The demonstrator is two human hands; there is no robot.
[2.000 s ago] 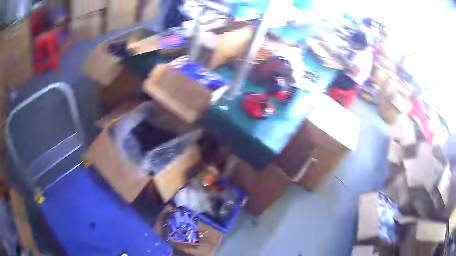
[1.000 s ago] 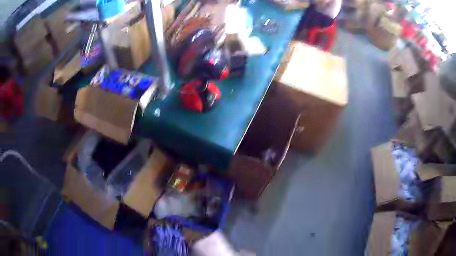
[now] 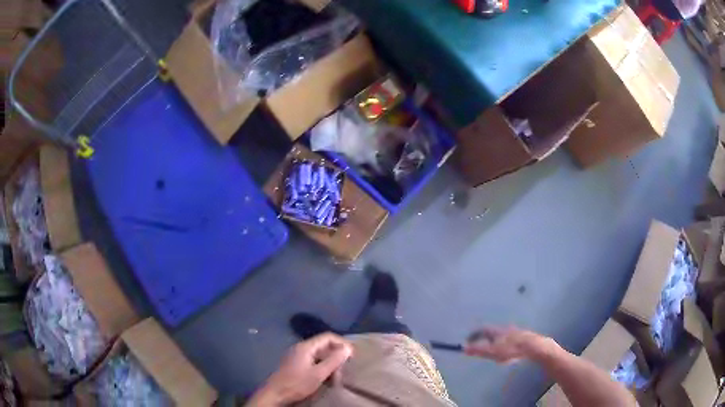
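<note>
My right hand [image 3: 509,345] is at the lower right, held out over the floor. It grips a thin dark object [image 3: 447,346], seen edge-on, that looks like a smartphone; its screen is not visible. My left hand [image 3: 316,364] is at the bottom centre in front of my clothing, with fingers curled in and no object visible in it. Ahead of my feet, a small open carton [image 3: 350,248] of blue-purple pieces [image 3: 312,192] stands beside a blue crate [image 3: 424,176] holding clear bags and a red and yellow item.
A blue platform trolley [image 3: 179,215] with a metal handle lies left. A lined carton [image 3: 208,99] of black contents stands behind it. Cartons of pale packets [image 3: 63,314] line the lower left; others [image 3: 676,290] stand right. A green-topped bench [image 3: 485,52] and brown cartons [image 3: 628,87] are ahead.
The view has tilted down and moved, so the bench lies higher up and the trolley shows fully. Both my hands and my feet are now clearly in view.
</note>
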